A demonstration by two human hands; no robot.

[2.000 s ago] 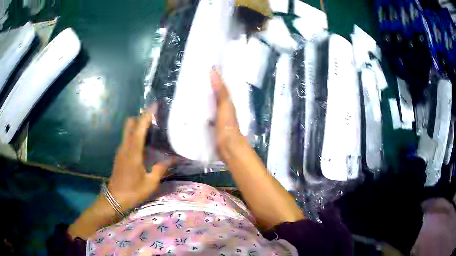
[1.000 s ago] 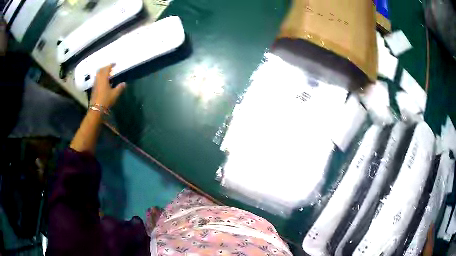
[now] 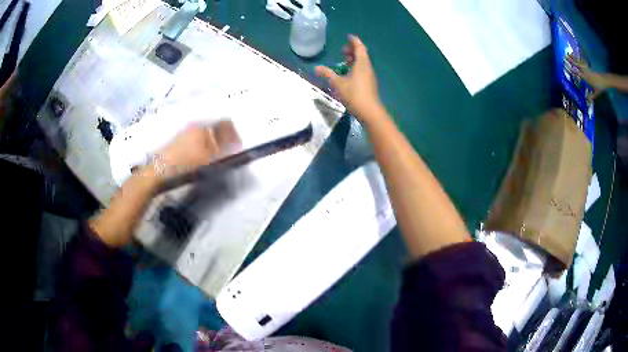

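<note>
A white laminator unit lies face up at a slant near the bench's front edge, a small black switch at its near end. Behind it, another white unit shows a long dark edge over the pale cover sheet. My left hand is blurred over this second unit; its grip is unclear. My right hand reaches forward with fingers apart and nothing visibly held. A translucent squeeze bottle stands just beyond its fingertips, not touched.
The pale cover sheet spreads at left. A brown carton with the bag stack is at right, bagged units below it. A large white sheet lies at the back. Another person's hand touches a blue box.
The view has swung left, and the carton and bagged units now sit at the far right. My right hand has come in towards the bottle. One unit now lies nearer me.
</note>
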